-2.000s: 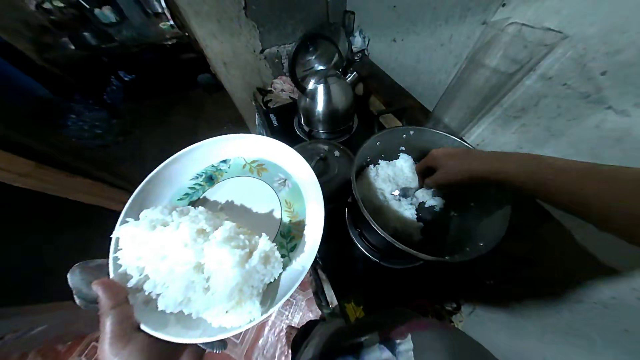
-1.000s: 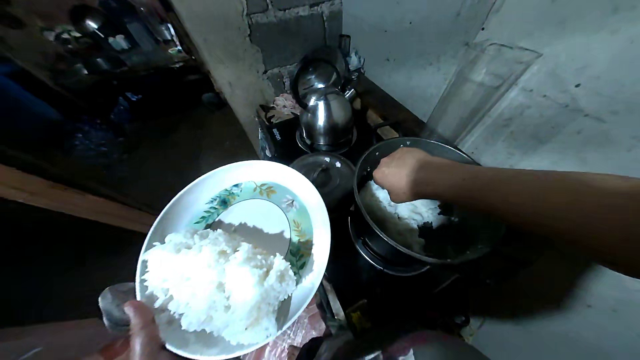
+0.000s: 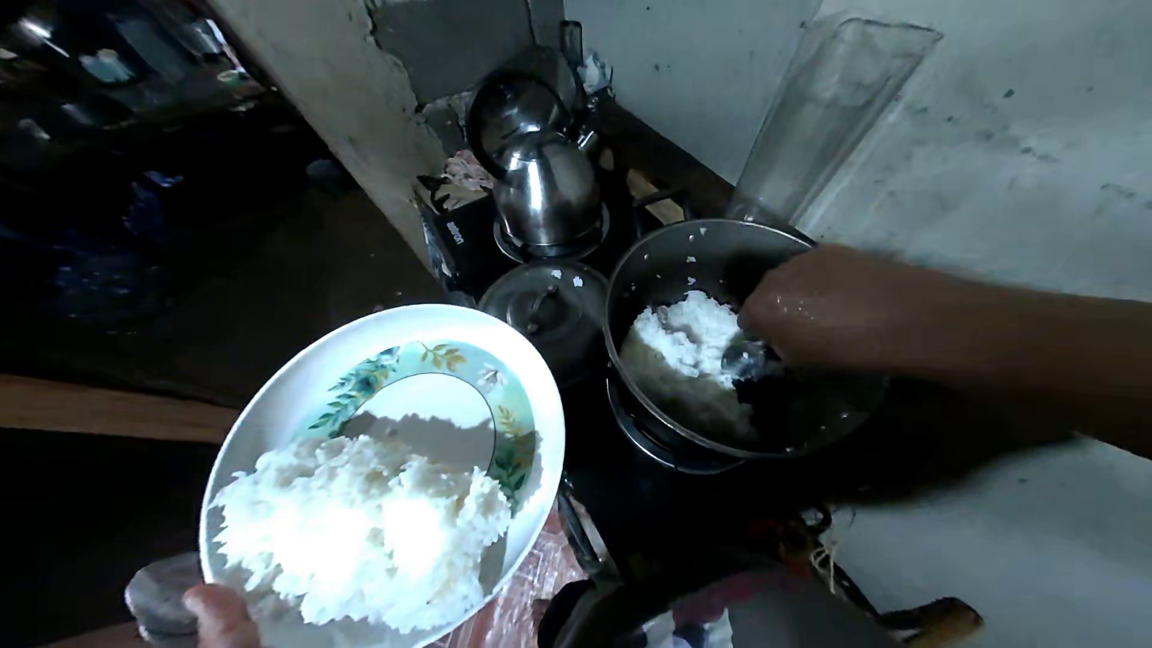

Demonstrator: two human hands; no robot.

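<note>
My left hand (image 3: 220,616) grips the lower left rim of a white plate (image 3: 526,364) with a green leaf border. A heap of cooked white rice (image 3: 360,531) covers the plate's lower part. My right hand (image 3: 805,301) is inside a deep dark cooking pot (image 3: 621,355) on the stove, closed on a metal spoon (image 3: 745,358) whose bowl touches the rice in the pot (image 3: 688,331). The spoon's handle is hidden by the hand. Grains of rice stick to the pot's inner wall.
A steel kettle (image 3: 547,191) stands on the rear burner of the gas stove (image 3: 463,238). A round lid with a knob (image 3: 544,310) lies left of the pot. A clear tall container (image 3: 823,117) leans against the wall. A wooden-handled tool (image 3: 945,621) is at the lower right.
My right hand has moved from the pot's left side to the right within it, and the spoon shows again. My left hand still holds the plate of rice.
</note>
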